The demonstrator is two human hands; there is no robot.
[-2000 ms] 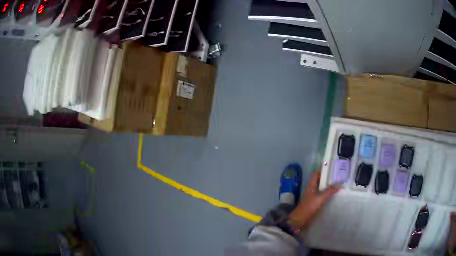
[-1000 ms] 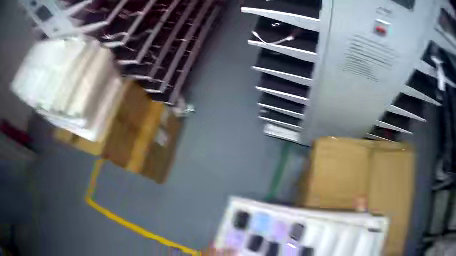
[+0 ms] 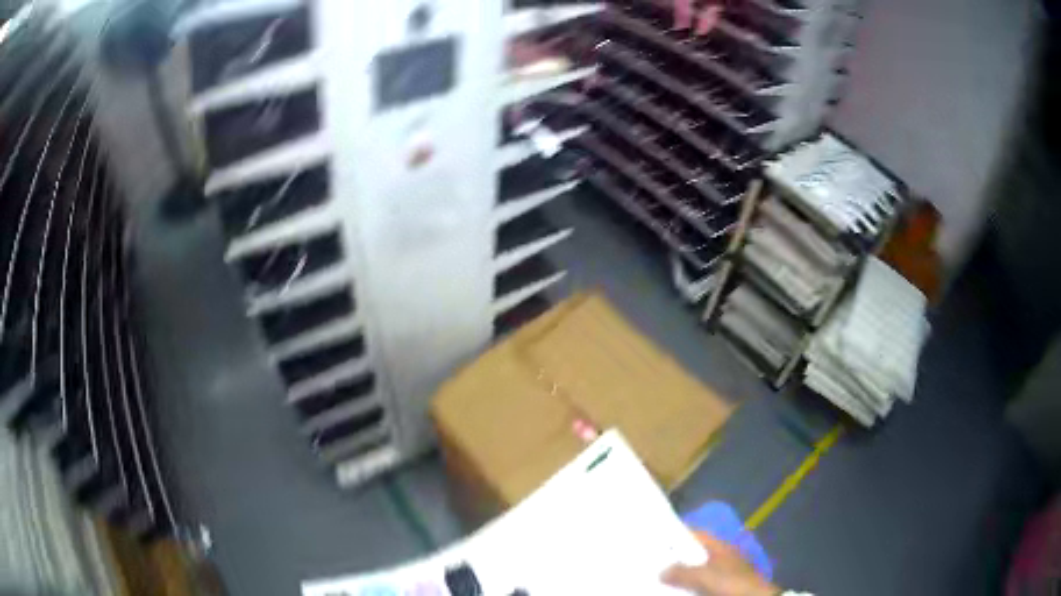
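Note:
A white blister tray (image 3: 593, 524) is at the bottom centre, tilted and cut off by the lower edge. A black watch body (image 3: 462, 580) lies in it near the bottom, with blurred light blue and lilac ones beside it, mostly cut off. My right hand (image 3: 719, 570) grips the tray's right edge, with fingers over the rim. My left hand is out of the picture.
A cardboard carton (image 3: 582, 390) stands just beyond the tray. Behind it is the rack control panel (image 3: 413, 221) with shelves on both sides. A blue object (image 3: 727, 526), perhaps a stool, is beside my right hand. White trays (image 3: 873, 338) are stacked at the right.
The view has swung right and up, bringing the control panel and carton toward the centre. My left hand has left the picture; my right hand now shows fully on the tray's right edge.

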